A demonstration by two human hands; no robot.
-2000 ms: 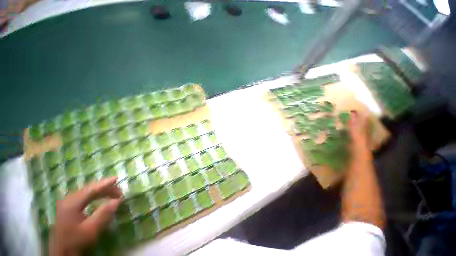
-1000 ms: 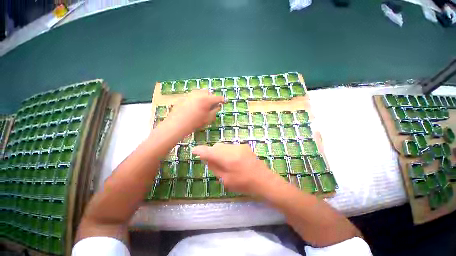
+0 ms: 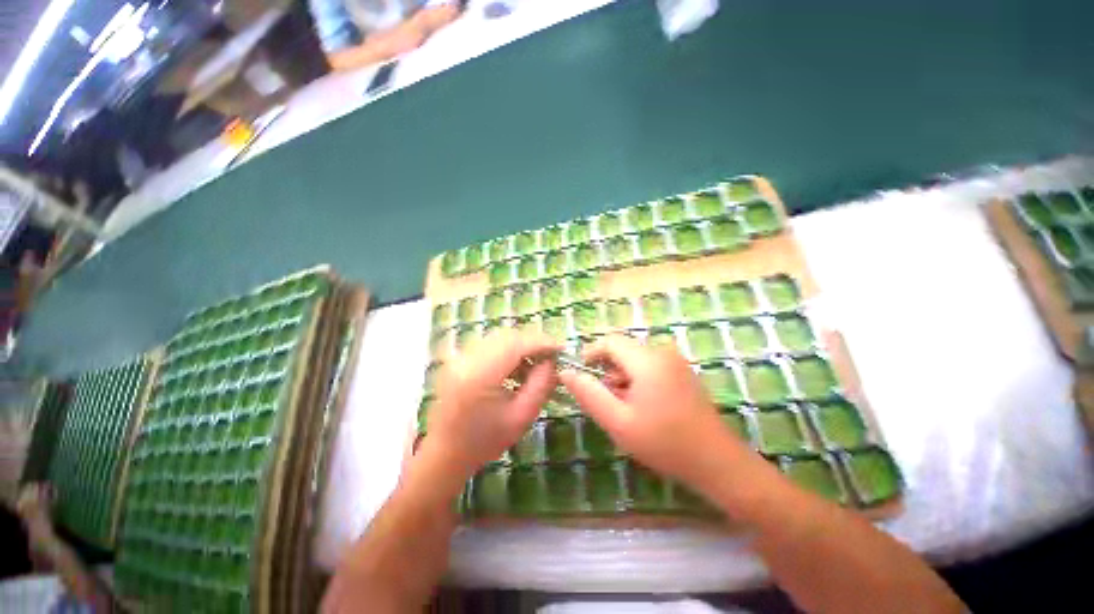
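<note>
My left hand (image 3: 486,390) and my right hand (image 3: 654,402) meet over the middle of the central cardboard sheet (image 3: 708,278). Their fingertips pinch a small circuit board (image 3: 581,362) between them, seen nearly edge-on as a thin pale and silvery strip. The fingers hide most of it. Rows of green square circuit boards (image 3: 764,380) lie on the sheet under and around my hands. A bare tan strip shows in the upper rows. Both forearms come in from the bottom edge and cover part of the lower rows.
Stacked loaded sheets (image 3: 222,420) stand at left, with another loaded sheet (image 3: 96,438) beyond. A partly seen sheet (image 3: 1041,282) lies at far right. White padding (image 3: 948,360) lies under the sheets. A dark-green surface (image 3: 540,144) runs behind. Another person's arm (image 3: 396,38) shows at top left.
Over the last second, my hands have come together at the fingertips, my left hand moving down toward my right. The view has shifted left, showing more stacked sheets and the far side.
</note>
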